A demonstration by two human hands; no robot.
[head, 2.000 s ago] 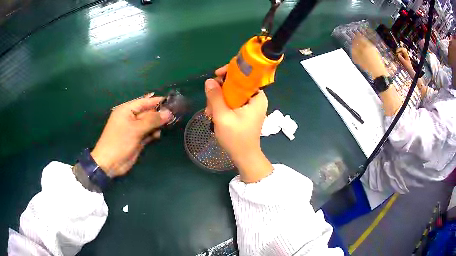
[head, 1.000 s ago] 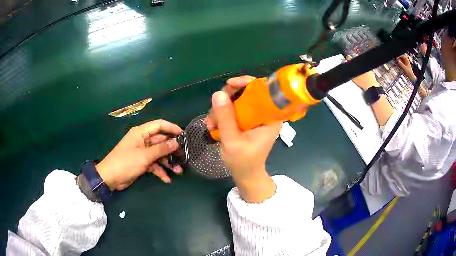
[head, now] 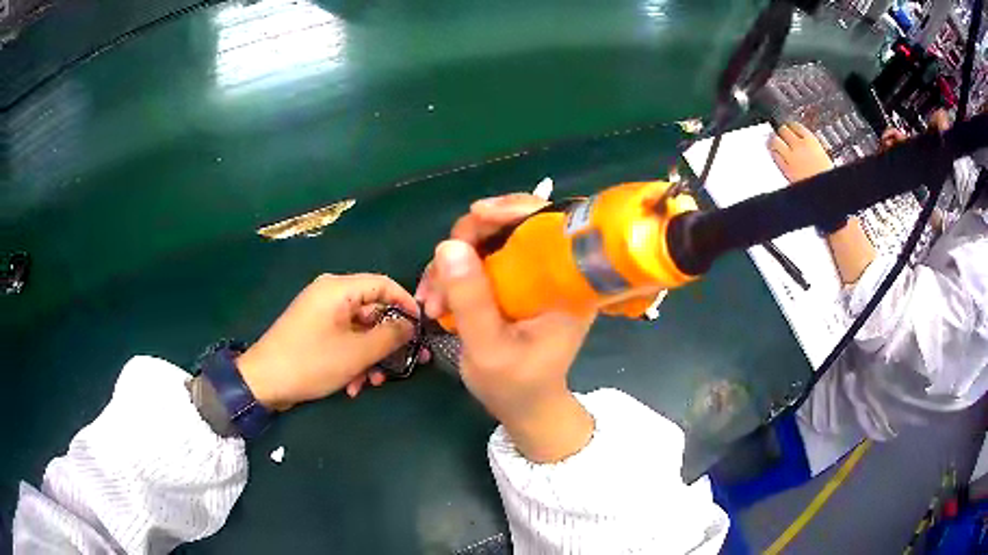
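Note:
My left hand (head: 338, 334) holds a small black electronic unit (head: 407, 352) with shiny edges between its fingertips. My right hand (head: 509, 331) is closed around the orange electric screwdriver (head: 580, 255), which is tilted with its narrow end toward the unit. The fingers hide the bit, and I cannot tell whether it touches a screw. The dotted round screw tray (head: 443, 345) is mostly hidden behind my hands. A thick black cable (head: 823, 195) runs from the screwdriver's top to the right.
A torn tan patch (head: 308, 220) marks the green bench (head: 195, 260). Another dark unit (head: 15, 272) lies at the far left. At right are a white sheet (head: 748, 163) with a black pen (head: 788, 265), a compartment tray (head: 813, 103) and a neighbouring worker's hand (head: 800, 150).
The screwdriver has tilted from near upright toward horizontal, and its narrow end has come to the unit. My left hand has moved right and lower, bringing the unit to the screwdriver.

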